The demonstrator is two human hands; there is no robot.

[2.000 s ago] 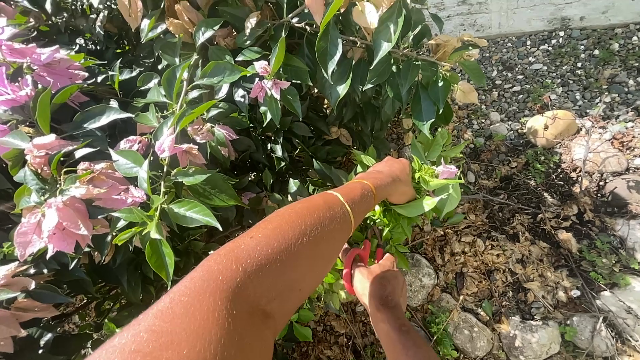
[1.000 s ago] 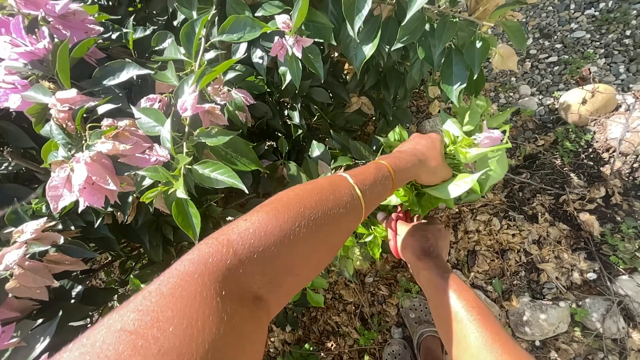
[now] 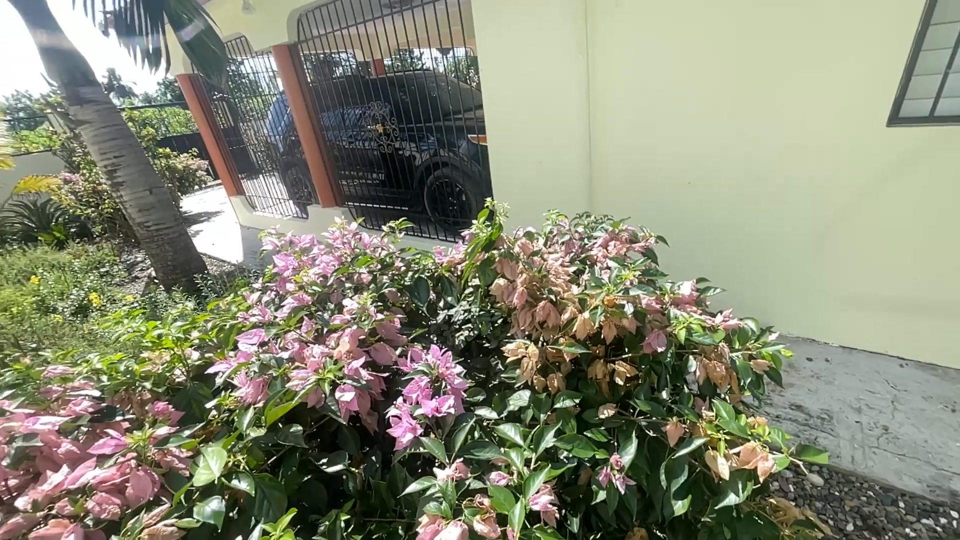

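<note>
Neither my left hand nor my right hand shows in the head view now, so what they hold cannot be seen. A large bougainvillea bush [image 3: 517, 427] fills the lower middle of the view. Bright pink bracts [image 3: 427, 390] stand near its centre, and paler pink ones [image 3: 90, 465] crowd the lower left. Dried, tan bracts [image 3: 547, 300] hang from the upper right part of the bush among dark green leaves. The red-handled cutting tool and the cut leafy stems are out of view.
Behind the bush rises a pale yellow wall [image 3: 712, 165], with a concrete ledge [image 3: 862, 405] and gravel [image 3: 870, 502] at its foot. Left of it, a dark car [image 3: 390, 142] stands behind metal bars [image 3: 330, 45]. A palm trunk [image 3: 135, 165] leans at the left.
The view has swung up and away from the ground. Both arms, the red-handled tool and the bunch of green stems, seen in the earlier frames, have left the view.
</note>
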